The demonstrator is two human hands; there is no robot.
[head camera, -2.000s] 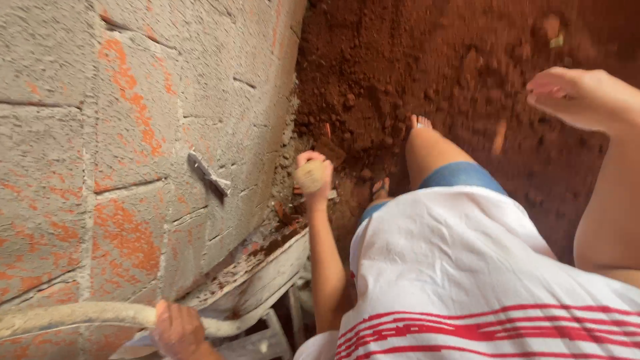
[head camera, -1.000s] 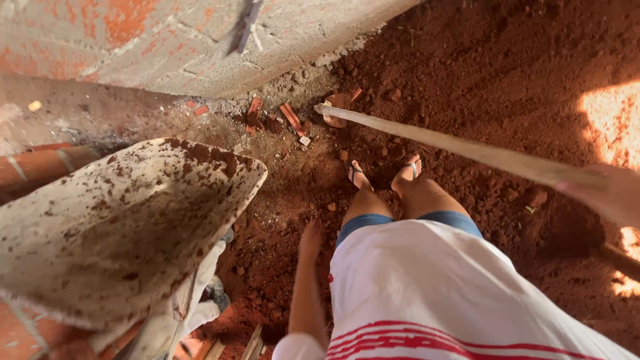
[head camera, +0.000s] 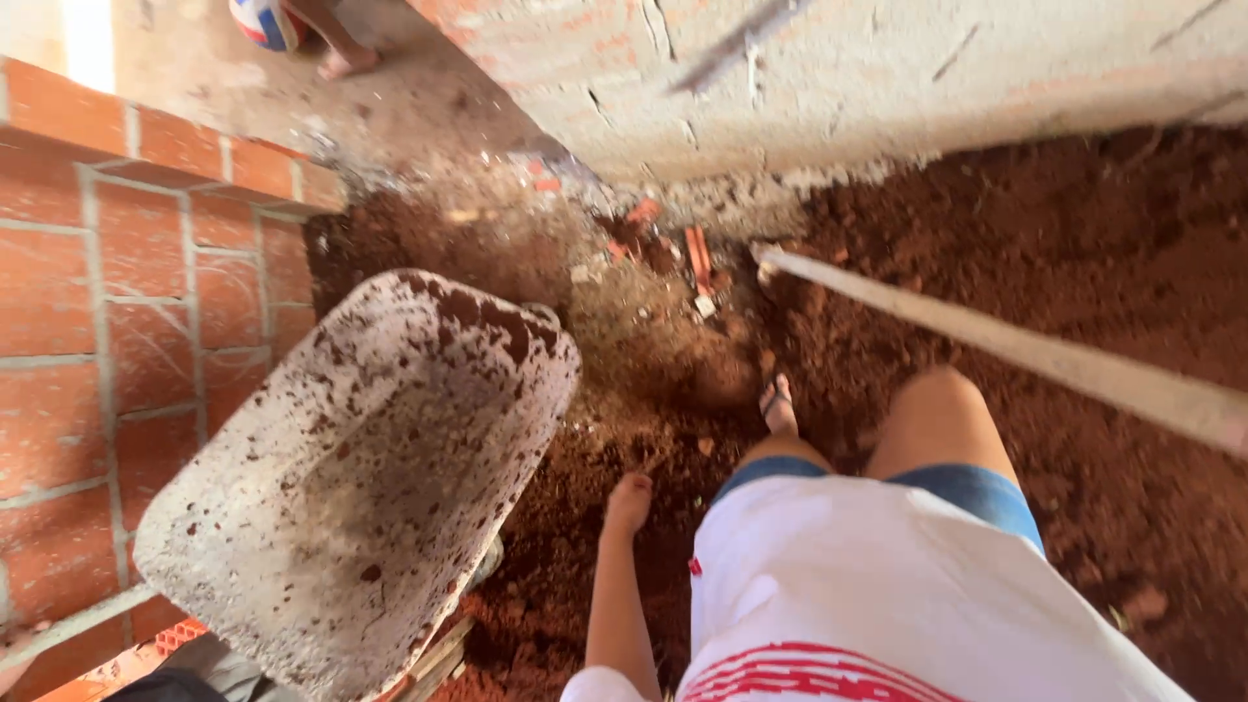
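Note:
My left hand [head camera: 629, 502] hangs low over the red soil, beside the wheelbarrow and apart from it. Its fingers are mostly hidden, and nothing is seen in it. My right hand is outside the view. A long wooden handle [head camera: 1004, 336] slants from the foot of the wall to the right edge; its far end is by the rubble, and the tool head cannot be made out. Left of me stands a wheelbarrow's tray [head camera: 390, 468], smeared with soil and dried mortar, with no load in it. My sandaled foot [head camera: 779, 405] is on the soil.
A rough plastered wall [head camera: 829, 97] runs along the top right. Broken brick pieces [head camera: 699, 258] lie at its base. An orange brick wall [head camera: 146, 292] borders the left. Beyond it are a person's bare foot [head camera: 349, 63] and a ball [head camera: 265, 21]. Loose red soil [head camera: 1102, 253] spreads at right.
Two seconds ago my left hand was round the end of a wooden handle; now it hangs away from it. My right hand has gone out of view. The view has swung toward the wheelbarrow.

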